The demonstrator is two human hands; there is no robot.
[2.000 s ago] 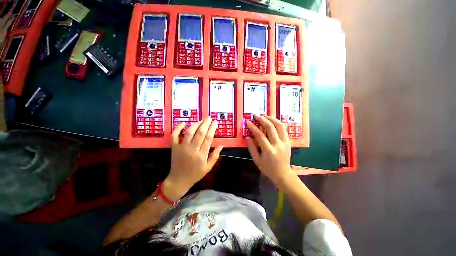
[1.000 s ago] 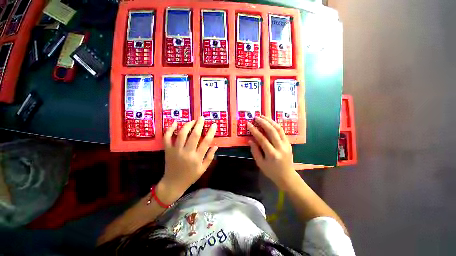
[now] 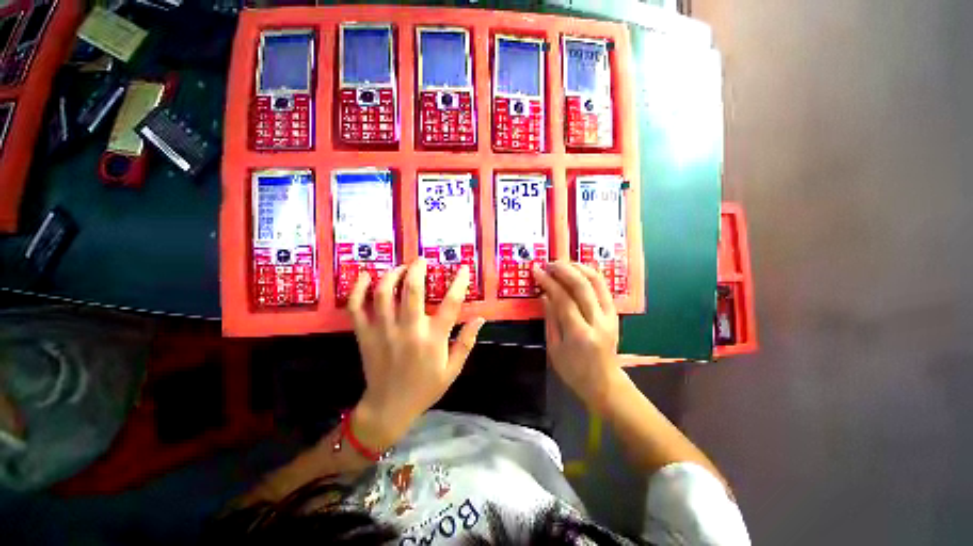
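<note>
An orange-red phone tray (image 3: pixel 427 161) lies in front of me with two rows of red keypad phones, face up. The top row screens are blue-grey; the bottom row screens are lit white. The middle bottom phone (image 3: pixel 447 219) and the phone to its right (image 3: pixel 522 219) both show "*#1596". My left hand (image 3: pixel 408 331) is open, fingers spread over the lower keys of the middle bottom phone and the tray's front edge. My right hand (image 3: pixel 578 320) is open, fingertips at the lower right keys of the phone beside it. Neither hand grips anything.
Loose black batteries (image 3: pixel 174 141) and a red piece with a pale yellow block (image 3: pixel 125 167) lie left on the green bench (image 3: pixel 128 240). Another phone tray (image 3: pixel 34 128) is at the far left. A red tray (image 3: pixel 736 339) sits below the bench's right edge. A person's grey sleeve (image 3: pixel 64 395) is at lower left.
The tray and bench have shifted left in view. Digits have appeared on the two phones, growing to "*#1596". My hands stay over the lower keys with small finger movements.
</note>
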